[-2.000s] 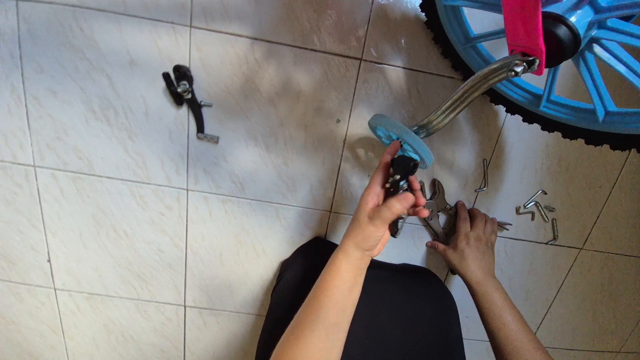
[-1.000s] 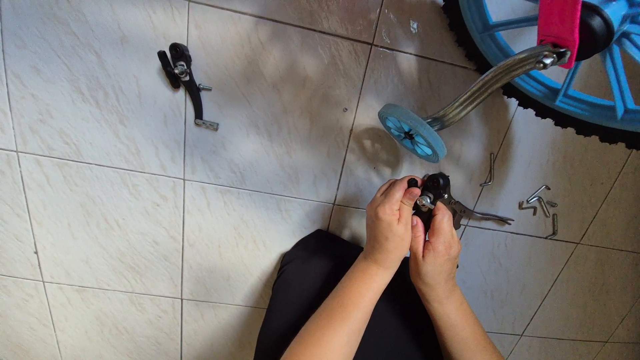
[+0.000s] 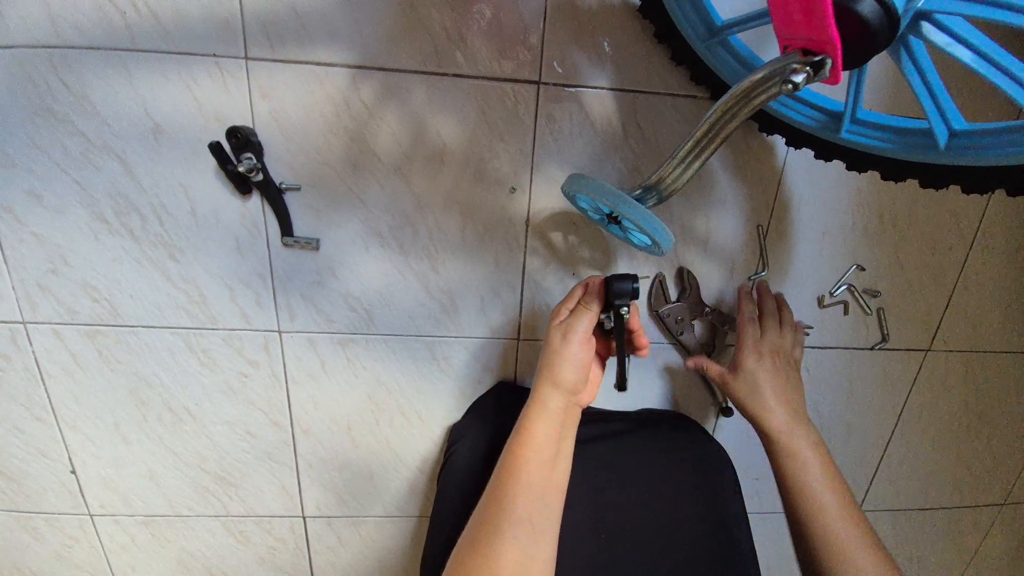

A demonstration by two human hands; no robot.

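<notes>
My left hand point(image 3: 578, 340) grips a black bicycle brake arm point(image 3: 620, 328) upright, with its round end at the top. A pair of locking pliers point(image 3: 680, 316) lies on the tiles just right of it, jaws toward the training wheel. My right hand point(image 3: 760, 360) is spread over the pliers' handle side, holding nothing that I can see; whether its fingertips touch the tool or the floor is not clear. A similar black brake arm point(image 3: 272, 196) with a bolt rests on the floor at the left.
A blue training wheel point(image 3: 616, 214) on a bent metal bracket point(image 3: 720, 124) stands above my hands, beside a large blue-spoked wheel point(image 3: 856, 132) with a black tyre. Several hex keys point(image 3: 860, 298) lie at the right, and a separate one point(image 3: 760, 254) nearer my right hand.
One second ago both my hands were together on the black part. Now my right hand has moved off it to the right, over the pliers, and only the left holds the part.
</notes>
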